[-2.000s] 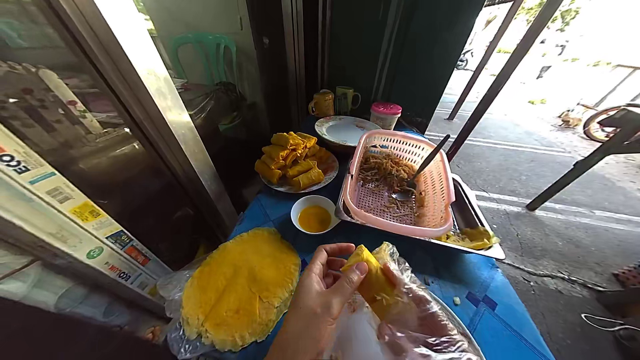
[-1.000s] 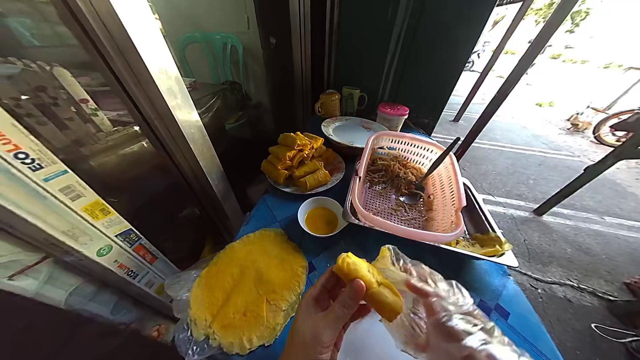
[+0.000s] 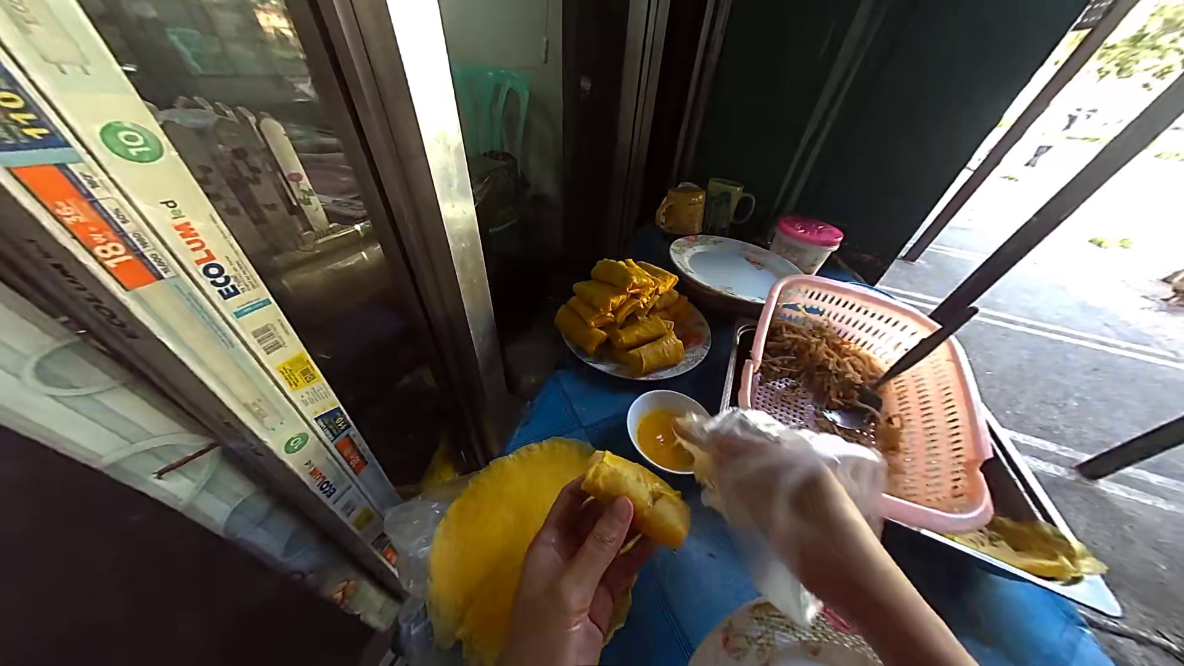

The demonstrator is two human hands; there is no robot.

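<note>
My left hand (image 3: 587,573) holds a yellow filled roll (image 3: 638,499) between thumb and fingers, above the edge of a stack of round yellow wrappers (image 3: 499,546). In a clear plastic glove, my right hand (image 3: 758,462) reaches to the rim of a white bowl of yellow liquid (image 3: 664,439); its fingertips are blurred. Beyond the bowl, finished yellow rolls (image 3: 629,310) are piled on a plate. A pink plastic basket (image 3: 934,416) holds shredded brown filling (image 3: 814,365) and a spoon (image 3: 846,419).
The basket rests on a metal tray (image 3: 1045,518) with yellow scraps. Behind stand an empty plate (image 3: 731,266), a pink-lidded tub (image 3: 807,242) and two mugs (image 3: 683,209). A floral plate (image 3: 777,638) lies at the near edge. A metal-framed glass panel (image 3: 444,185) borders the left side.
My gloved right hand has left the roll and moved forward to the bowl. The roll stays in my left hand. Earlier both hands were at the roll.
</note>
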